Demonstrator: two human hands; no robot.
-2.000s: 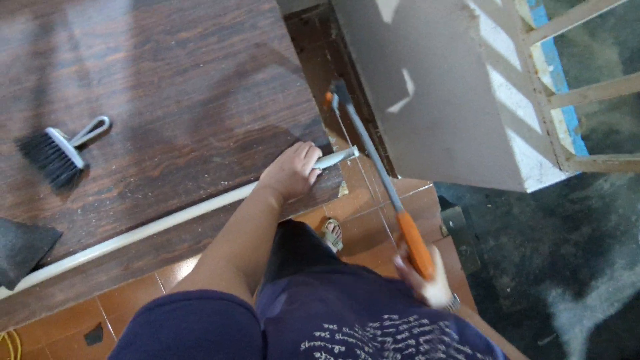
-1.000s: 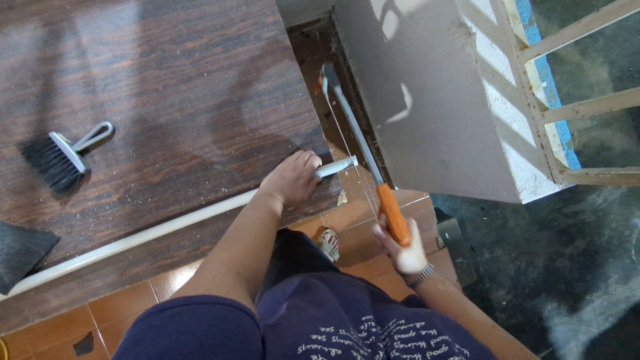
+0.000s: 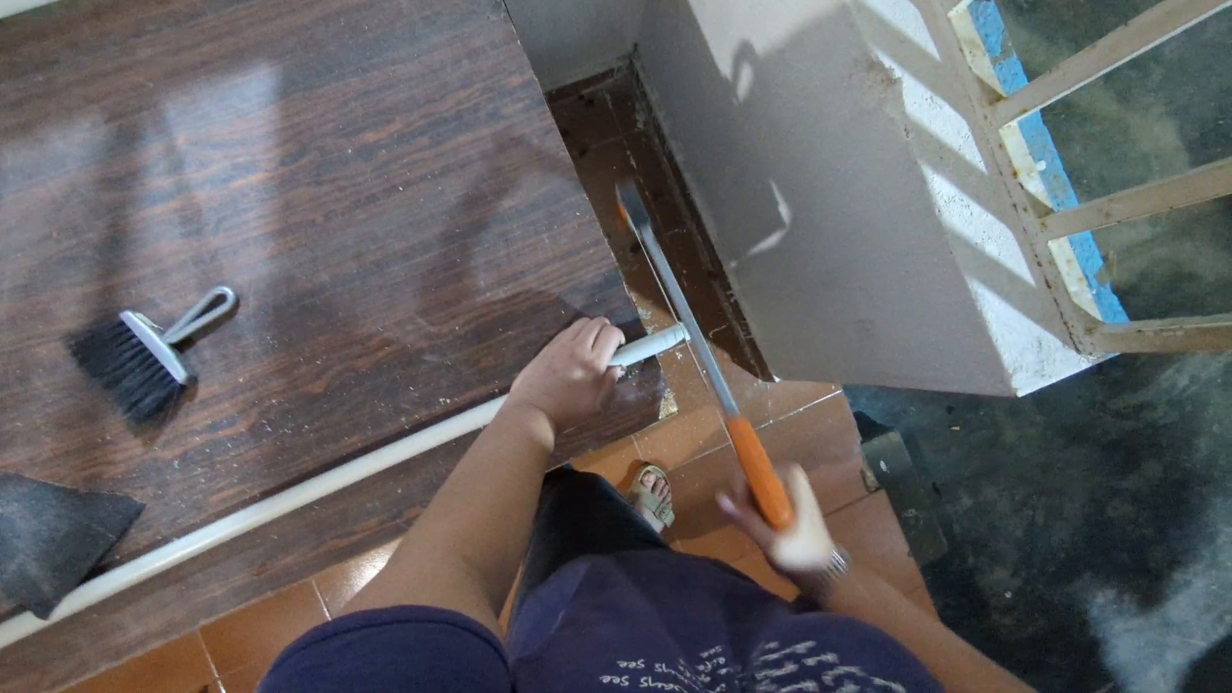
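A long whitish plastic pipe (image 3: pixel 289 507) lies along the near edge of the wood-grain table (image 3: pixel 366 221). My left hand (image 3: pixel 570 373) grips it near the table's right corner, and its end juts past the edge. Beyond that corner, my right hand (image 3: pixel 784 520) holds the orange handle of a hacksaw (image 3: pixel 707 371). The saw's grey frame slants up and left across the pipe's end, its thin blade on the left side. The hand and the saw's far tip are blurred; whether the blade touches the pipe cannot be told.
A hand brush (image 3: pixel 154 348) with black bristles lies on the table, and a piece of dark sheet (image 3: pixel 60 539) at the left edge. To the right stands a pale wall (image 3: pixel 818 221) with a metal grille (image 3: pixel 1136 197). My sandalled foot (image 3: pixel 654 493) is on the tiled floor below.
The right hand and hacksaw have shifted between frames, with the saw staying across the pipe's end. The left hand keeps its hold at about the same place.
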